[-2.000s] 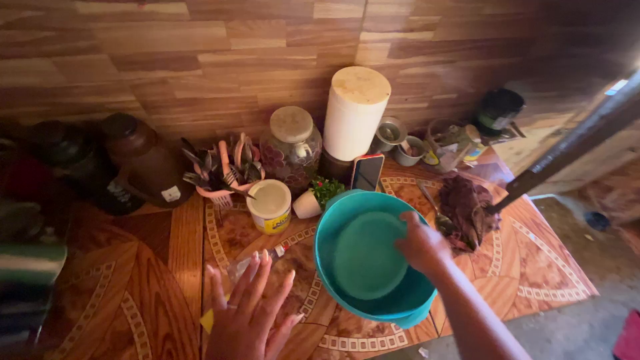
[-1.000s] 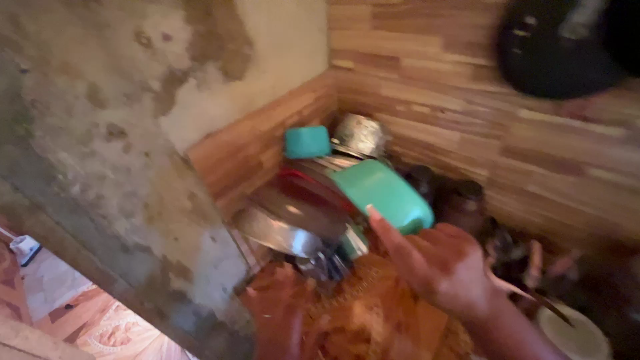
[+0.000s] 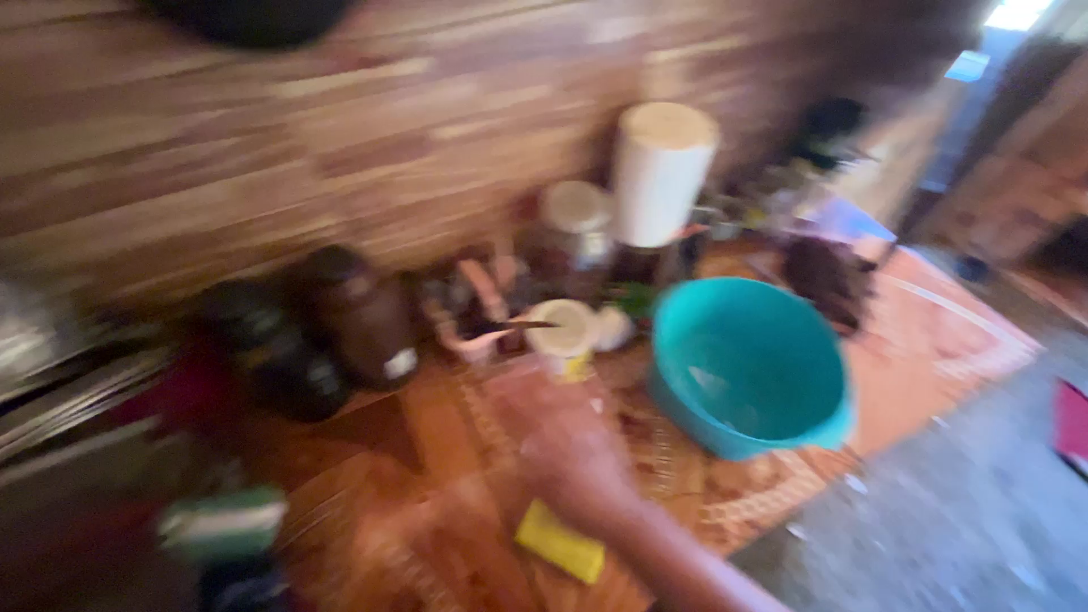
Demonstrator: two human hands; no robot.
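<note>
My right hand [image 3: 569, 442], blurred by motion, reaches in from the lower right over the tiled-pattern table cover [image 3: 408, 510]. Whether its fingers hold anything cannot be told. A flat yellow object [image 3: 561, 542], perhaps a sponge, lies just below the wrist. To the right of the hand stands a teal plastic basin [image 3: 752, 365], apart from it, with nothing plain inside. Beyond the fingers is a white lidded tub [image 3: 563, 330] with a yellow label, beside a pink basket [image 3: 476, 344] of utensils. My left hand is not in view.
Dark jugs [image 3: 357, 323] stand left of the basket, near stacked dishes at the left edge. Along the wood-patterned wall are a lidded jar [image 3: 578, 221] and a tall white container [image 3: 665, 174]. A dark bundle [image 3: 824, 280] lies behind the basin. The table edge drops to a grey floor [image 3: 960, 476].
The view has swung from the dish pile back to the basin. My right hand, at the basin's rim two seconds ago, is now left of it. My left hand has left the view.
</note>
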